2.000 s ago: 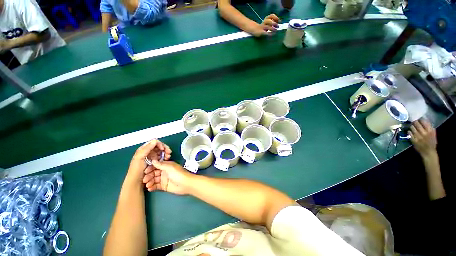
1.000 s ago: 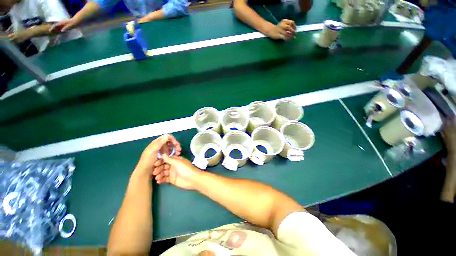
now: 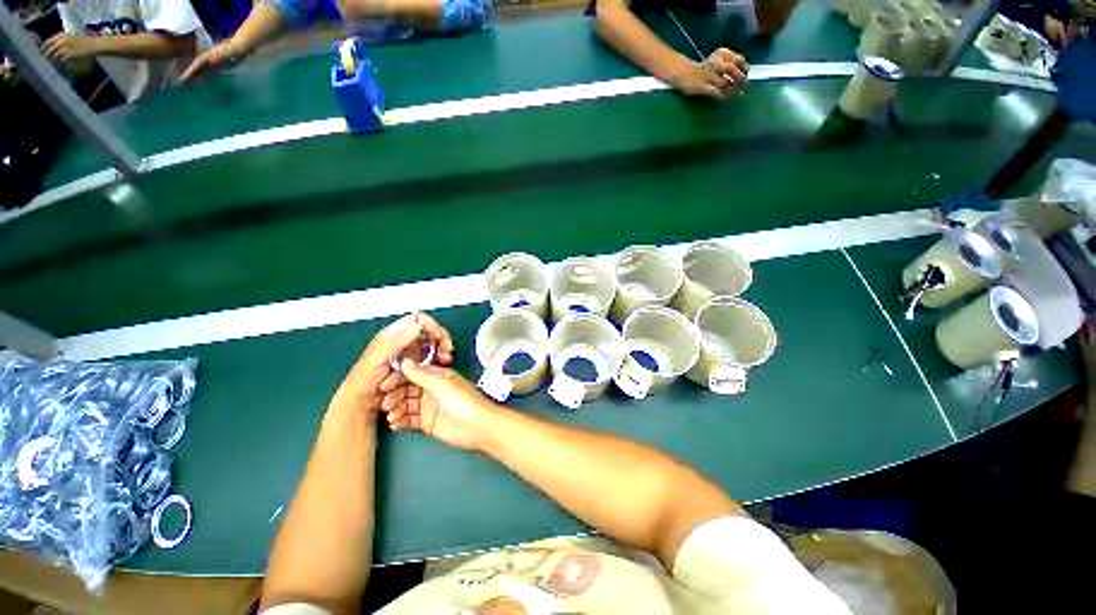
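My left hand (image 3: 409, 348) and my right hand (image 3: 439, 402) are together left of the housings. Between their fingertips they hold a small ring (image 3: 421, 356), partly hidden by the fingers. Beige cylindrical housings (image 3: 514, 375) stand open end up in two rows right of my hands. The front row has small white tags (image 3: 569, 392) at the lower rims, and blue ovals show inside several housings. A clear plastic bag of rings (image 3: 84, 463) lies at the left, with one loose ring (image 3: 172, 521) beside it.
Wired units (image 3: 988, 327) lie at the right near a crumpled white bag (image 3: 1070, 186). A blue tape dispenser (image 3: 358, 90) stands across the line. Another person's hand (image 3: 718, 75) rests on the far side near a unit (image 3: 870, 88). A lined bin (image 3: 871, 571) is at the lower right.
The view has shifted, so the bench things appear further right. My hands stay together on the ring. The unit on the far side has moved right, away from the person's hand.
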